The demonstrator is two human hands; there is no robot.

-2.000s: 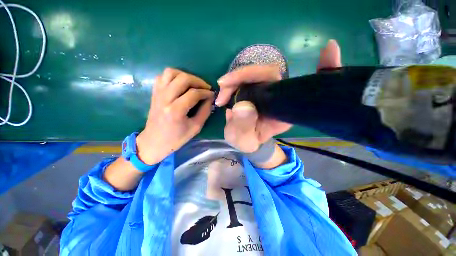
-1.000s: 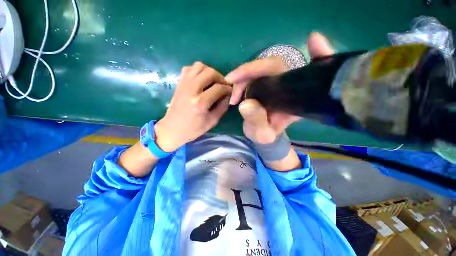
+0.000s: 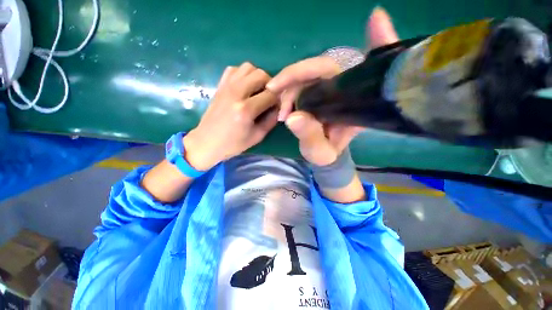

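Note:
My right hand (image 3: 324,121) is closed round the narrow end of the electric screwdriver (image 3: 436,79), a thick black cylinder with worn silver-yellow tape that reaches to the right. Its thumb and finger are at the tip and hide the bit. My left hand (image 3: 239,115) is curled right beside the tip, fingers pinched on a small dark electronic unit that the fingers almost fully hide. The speckled silver screw dish (image 3: 346,57) lies just beyond my right hand, partly covered by it.
A white cable (image 3: 63,79) loops on the green mat (image 3: 200,36) beside a white round object (image 3: 15,42) at left. A few tiny dark bits (image 3: 203,94) lie left of my hands. A pale green grille (image 3: 514,163) is at right. Cardboard boxes (image 3: 484,278) stand on the floor.
Since the first frame the view has shifted and the white round object has come in at left. The screwdriver's rear end has swung up in the picture. Both hands stay together at the tip.

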